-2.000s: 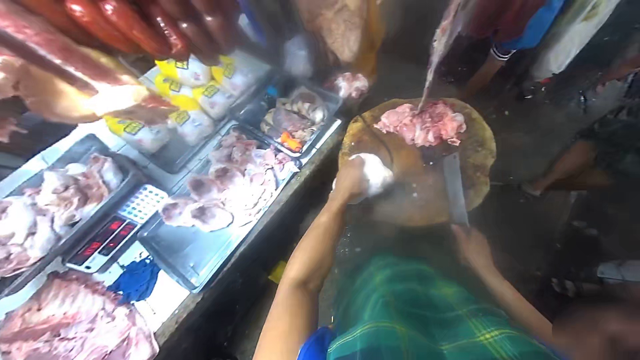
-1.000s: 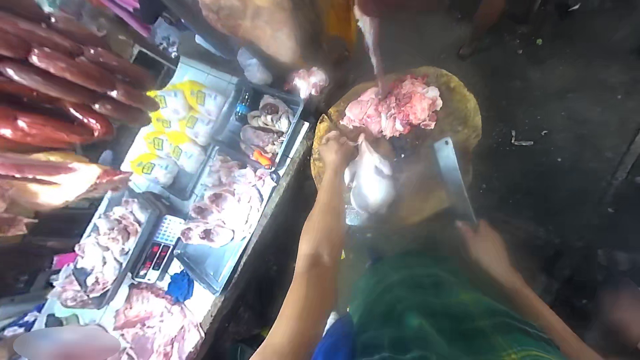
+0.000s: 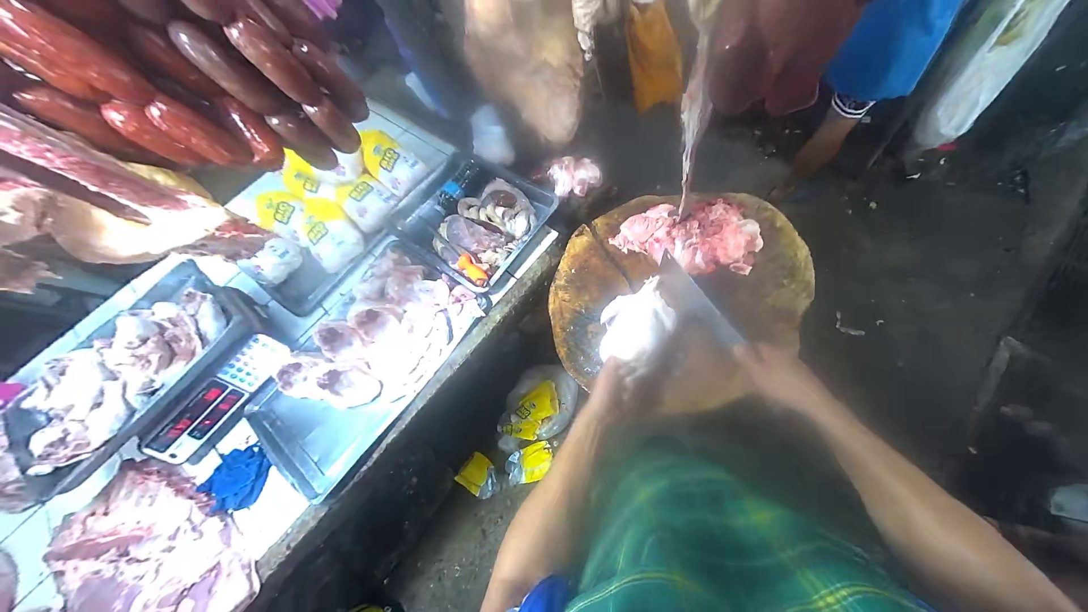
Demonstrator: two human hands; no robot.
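A whole pale chicken (image 3: 637, 321) lies on the left part of a round wooden chopping block (image 3: 782, 297). My left hand (image 3: 627, 387) grips its near end; the fingers are blurred. My right hand (image 3: 769, 370) is shut on the handle of a cleaver (image 3: 701, 302), whose blade slants up and left, just right of the chicken. Whether the blade touches the bird cannot be told. Beyond them, a heap of cut pink meat (image 3: 693, 234) sits at the block's far side, with a strip of hanging meat (image 3: 695, 127) in front of it.
Left of the block runs a tiled counter (image 3: 293, 510) with trays of chicken pieces (image 3: 127, 365), bagged chickens (image 3: 340, 200) and a digital scale (image 3: 204, 412). Sausages (image 3: 212, 76) hang upper left. Yellow-and-clear bags (image 3: 531, 416) lie below the counter. A person's arm (image 3: 824, 144) shows beyond the block.
My left hand has moved from the chicken's far end to its near end. The cleaver has moved left, from the block's right side to beside the bird. The view has shifted.
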